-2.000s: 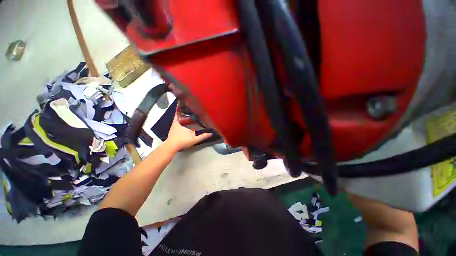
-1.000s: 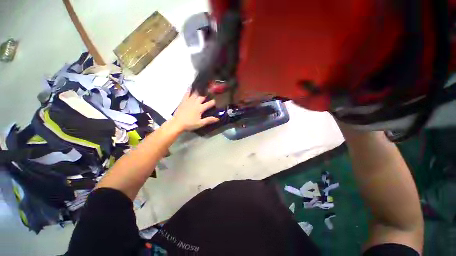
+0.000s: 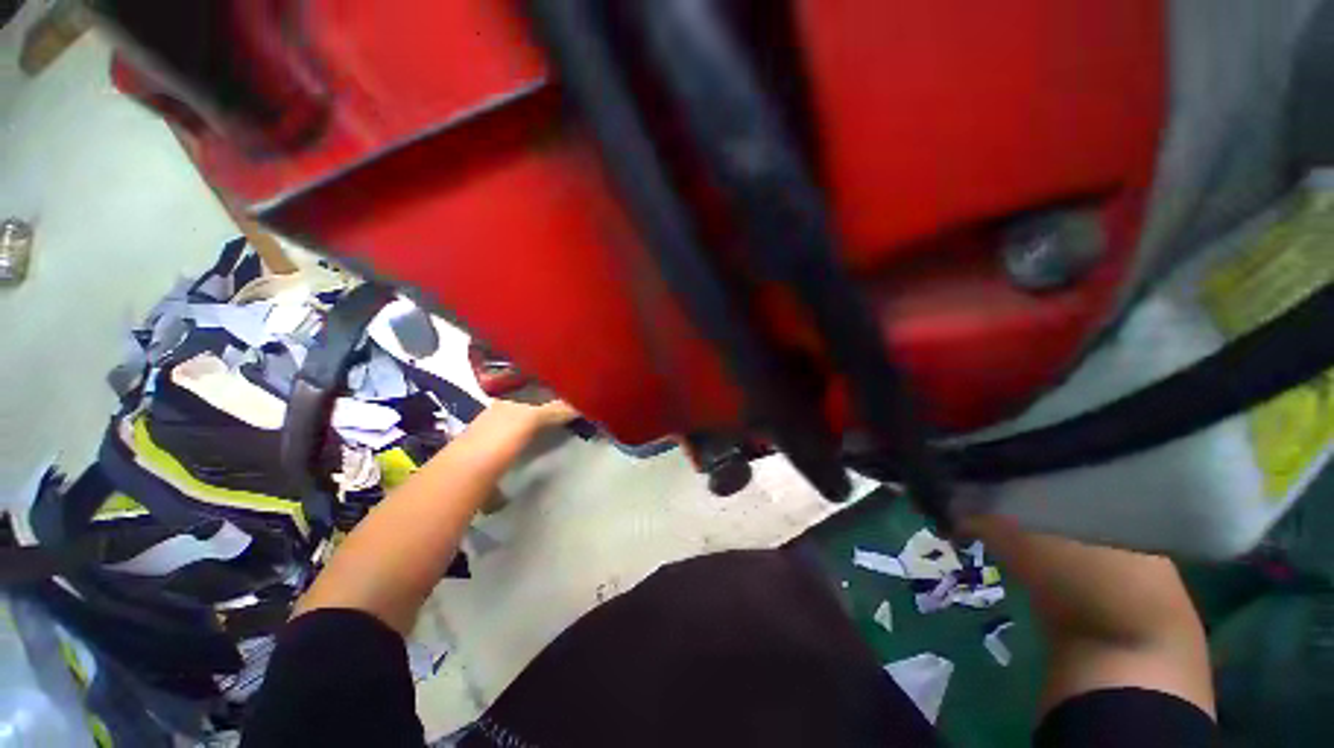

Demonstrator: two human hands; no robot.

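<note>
The cloth cutting machine's red motor body (image 3: 512,249) fills the upper middle and right, with black cables looped over it. My left hand (image 3: 522,415) is at the lower left edge of the motor. Its fingers are mostly hidden by the machine, so what they touch does not show. My right forearm comes up at the lower right and passes behind the machine; the right hand is hidden. The knife, the base plate and any fabric at the blade are hidden.
Mixed fabric offcuts (image 3: 220,439) lie heaped on the off-white table (image 3: 103,176) at left. A small shiny object (image 3: 13,250) is at the far left edge. The control box (image 3: 1156,475) with yellow labels is at right. Scraps (image 3: 936,570) lie on the green floor.
The motor body now covers more of the view's left and middle. The base plate and tan block seen one second ago are no longer visible there. My left fingers have become mostly hidden.
</note>
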